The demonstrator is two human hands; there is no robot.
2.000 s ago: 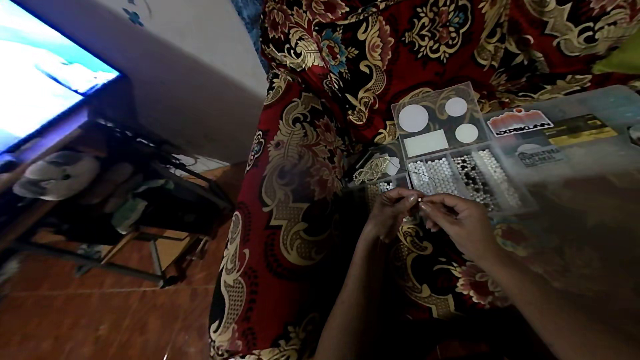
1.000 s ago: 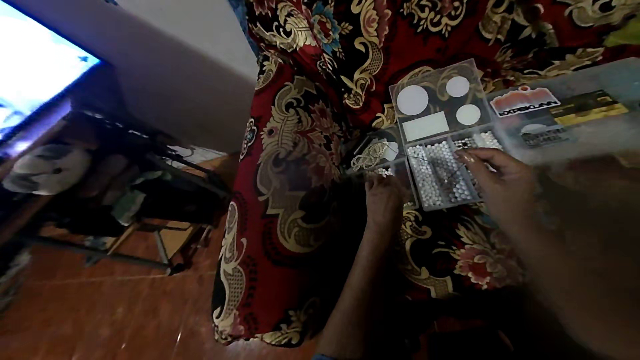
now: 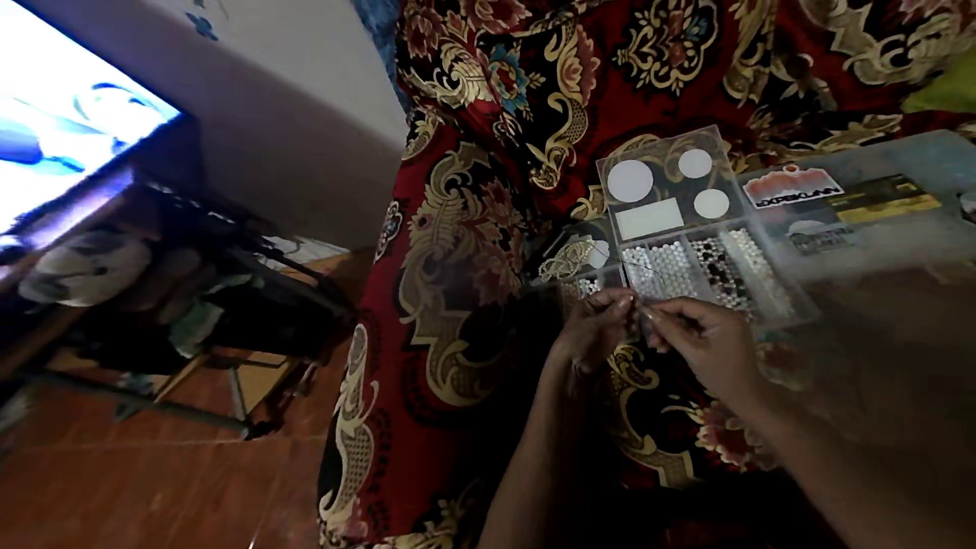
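My left hand (image 3: 598, 328) and my right hand (image 3: 690, 328) meet fingertip to fingertip just below an open clear plastic bead case (image 3: 797, 309). A thin dark strand (image 3: 648, 268) rises from the fingertips over the case; what else they pinch is too small to tell. White beads (image 3: 671, 267) and dark-and-white beads (image 3: 717, 271) lie in separate compartments. The raised lid (image 3: 663, 164) carries white round and rectangular stickers. To the left, a string of pale beads (image 3: 566, 261) rests on a smaller clear box (image 3: 537, 267), with a few white beads (image 3: 589, 286) beside my left hand.
A patterned red, black and gold cover (image 3: 457, 267) drapes the sofa. On the right lies a translucent plastic surface (image 3: 900, 236) bearing stickers. A lit television (image 3: 69, 114) stands at the left over a dark stand (image 3: 252, 305), on a reddish tiled floor (image 3: 160, 473).
My right hand has moved left from the bead compartments, where it was one second ago, to my left hand. My left hand has shifted away from the small box's beads, and the fingertips meet again.
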